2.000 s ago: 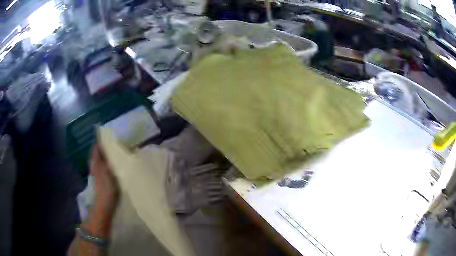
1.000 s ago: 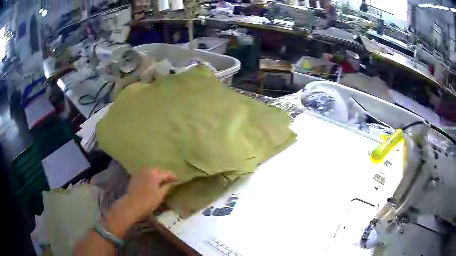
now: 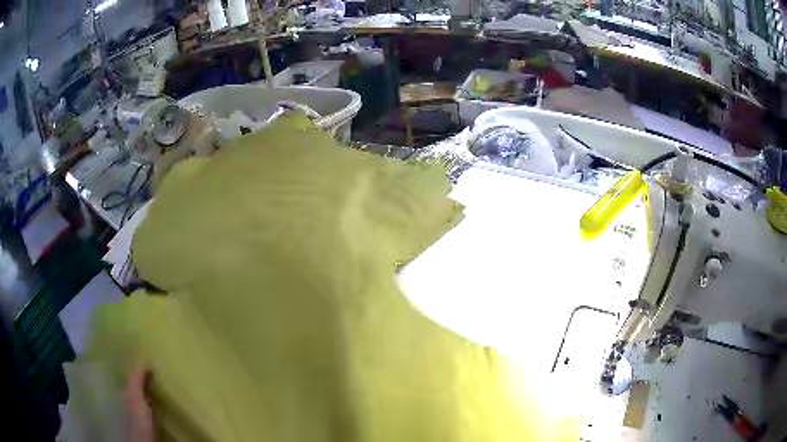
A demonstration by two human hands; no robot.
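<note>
A large olive-green cloth panel spreads from the lower left across the table front, turning bright yellow under the light at right. It is blurred. It overlaps the stack of cut olive panels behind it. My left hand is blurred at the lower left; its fingers hold the panel's left edge, and cloth hides the rest. My right hand is not in view. The sewing machine head stands at right, with a yellow lamp left of it. The presser foot area is right of the panel.
Red-handled snips lie on the machine bed at the lower right. A white tub stands behind the stack. Another tub holds clear plastic behind the table. A green crate is at left. Workbenches line the back.
My left hand has moved from the stack's front edge to the lower left with a panel, which now covers the table's front. The view has turned right, bringing the machine further in.
</note>
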